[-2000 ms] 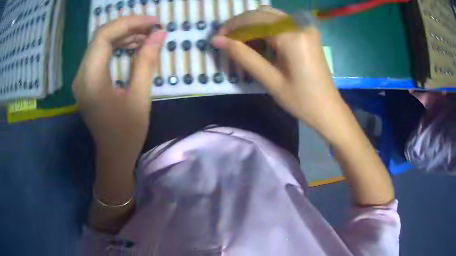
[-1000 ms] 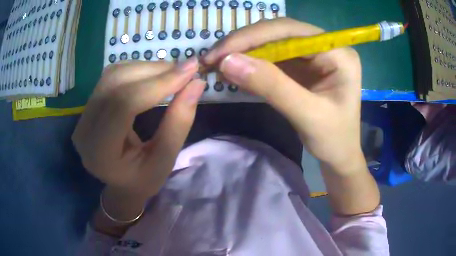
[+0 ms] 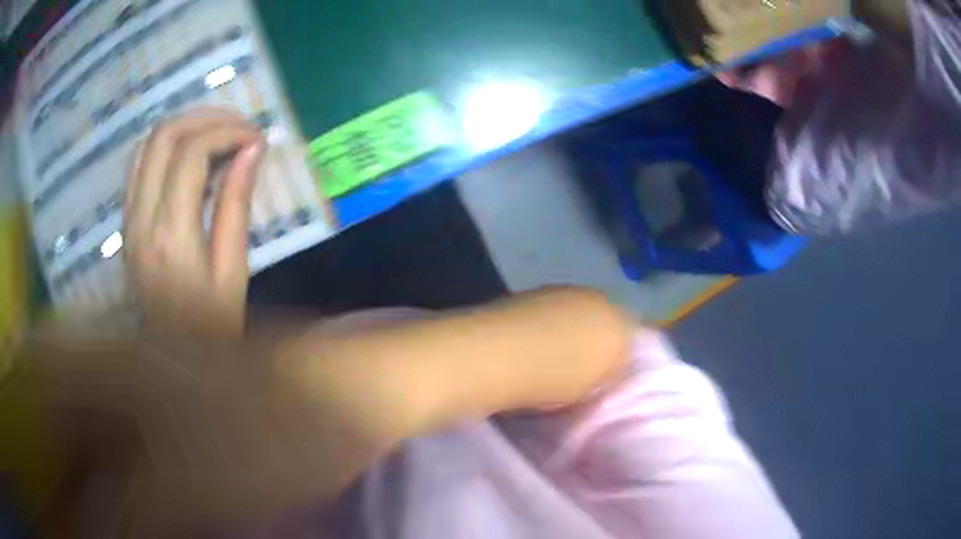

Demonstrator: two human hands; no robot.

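The white foam tray (image 3: 285, 174) with rows of small round discs lies at the upper left, tilted in view. My left hand (image 3: 195, 211) is over the tray, its thumb and fingertips close together near the right part. Whether it holds a disc cannot be told. My right hand (image 3: 158, 421) is a large blur at the lower left, near the camera, in front of my left wrist. A blurred yellow shape (image 3: 16, 316) at the left edge looks like the pen; its grip is not clear.
A green label (image 3: 374, 142) lies beside the tray on the green bench (image 3: 474, 42). Blue tape (image 3: 601, 103) edges the bench front. A brown tray (image 3: 759, 26), a pink sleeve (image 3: 864, 137) and a blue stool (image 3: 695, 211) are at the right.
The view has turned, so the tray sits farther left and the green label shows. My hands, together a second ago, are apart. The right hand has come closer to the camera at lower left.
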